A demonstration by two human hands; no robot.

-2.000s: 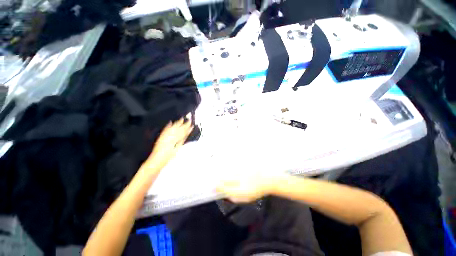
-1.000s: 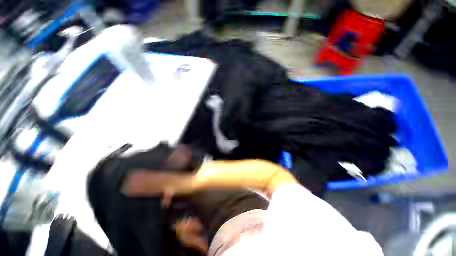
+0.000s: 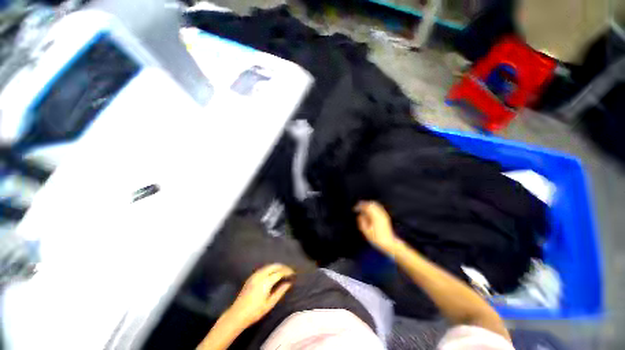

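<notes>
A large heap of black garments (image 3: 438, 184) lies right of the machine, in and over a blue plastic bin (image 3: 588, 239). My right hand (image 3: 375, 225) reaches onto the heap's near side, its fingers bent against the black cloth; whether they grip it is unclear. My left hand (image 3: 264, 290) is over my lap, fingers loosely curled with a gap at the thumb, and nothing shows in it. A pale strip (image 3: 300, 160) lies among the black cloth beside the machine bed.
The white machine bed (image 3: 205, 143) is at left, with dark snips (image 3: 145, 193) on it and the control panel (image 3: 79, 92) beyond. A red stool-like object (image 3: 504, 83) stands on the floor behind the bin.
The view has swung right from the needle area to the bin. The black cloth at my hands one second ago is gone from there. My right hand has moved out onto the heap.
</notes>
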